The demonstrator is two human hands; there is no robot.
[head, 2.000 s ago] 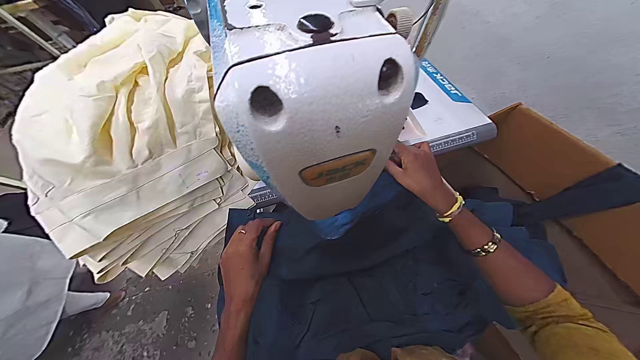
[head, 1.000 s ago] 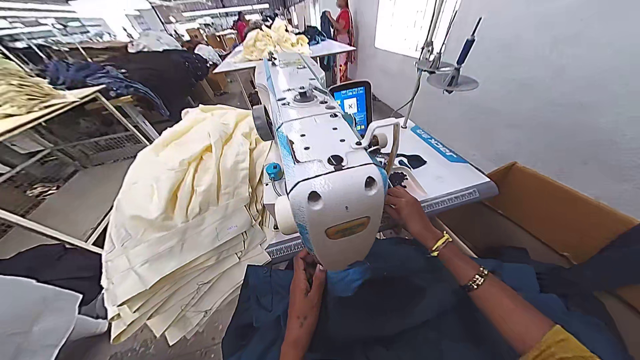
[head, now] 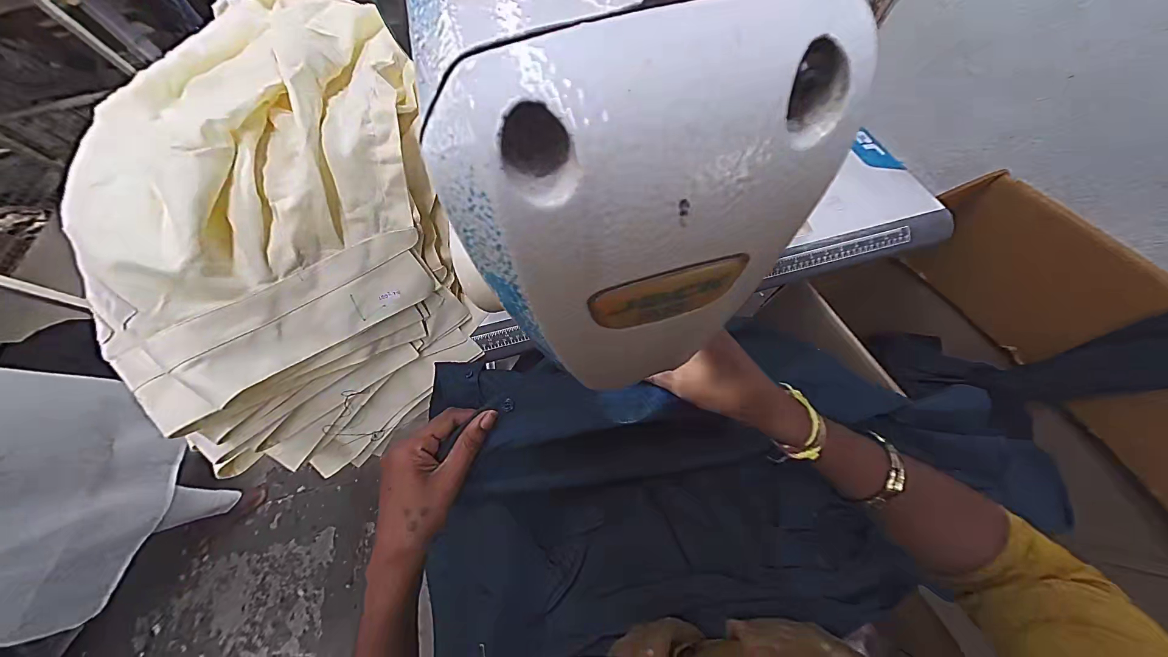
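Observation:
The white head of a sewing machine (head: pixel 639 201) fills the upper middle of the head view. Dark blue cloth (head: pixel 657 529) with buttons near its left edge hangs from under the machine toward my body. My left hand (head: pixel 438 465) pinches that edge between thumb and fingers, beside a button. Just right of the machine's lower tip, my right hand (head: pixel 716 374) rests on the cloth; its fingertips are hidden behind the head, so its grip does not show. The needle area is also hidden.
A thick stack of cream fabric pieces (head: pixel 265 219) stands left of the machine. The machine table (head: pixel 858 219) bears a printed ruler along its edge. An open cardboard box (head: pixel 1049 274) is at the right, with dark cloth over it. White cloth (head: pixel 82 493) lies far left.
One second ago my left hand was close by the machine's lower tip; now it is farther left, at the cloth's edge. My right hand has moved to below the head's lower right side. The view has tilted down.

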